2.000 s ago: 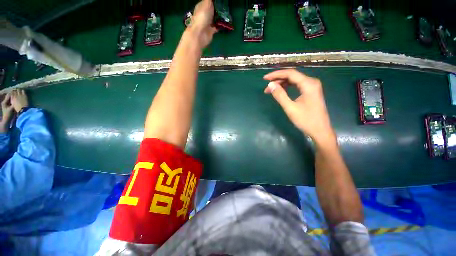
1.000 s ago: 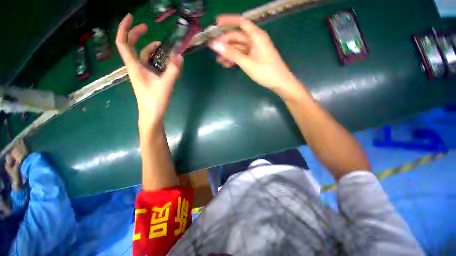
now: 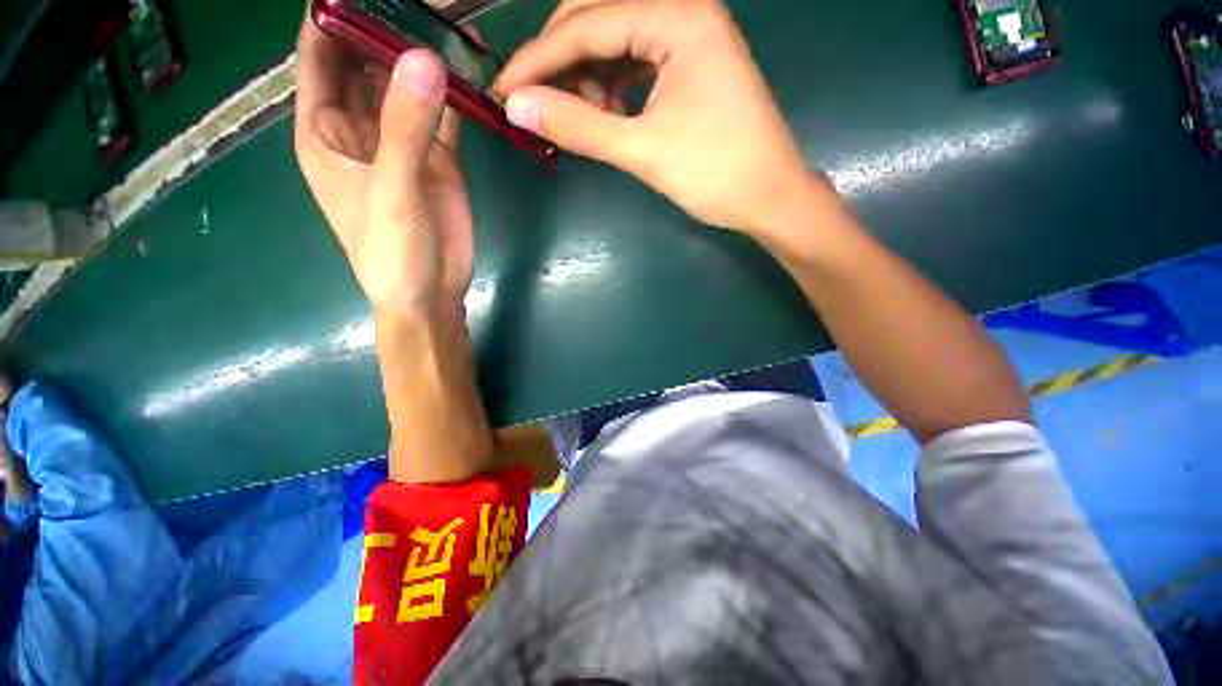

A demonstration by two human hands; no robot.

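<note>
A dark red phone unit [image 3: 462,83] is held tilted above the green bench at the upper left of centre, its upper end near the picture's top edge. My left hand [image 3: 402,174] grips it from below, with the thumb on its red side edge. My right hand [image 3: 670,114] has its thumb and index fingertips together at the phone's lower right end. Whether those fingertips pinch a small part cannot be seen. The phone's inside shows only as a narrow dark and grey strip.
An open phone unit [image 3: 1010,34] lies on the bench [image 3: 697,288] at upper right, another [image 3: 1201,81] at the right edge. Two more phones [image 3: 152,47] lie beyond the pale rail [image 3: 201,154]. A neighbour's blue sleeve [image 3: 81,496] is at lower left.
My left hand has brought a phone from beyond the rail back over the bench and turned it. My right hand has moved left to meet it. The view has swung and shifted.
</note>
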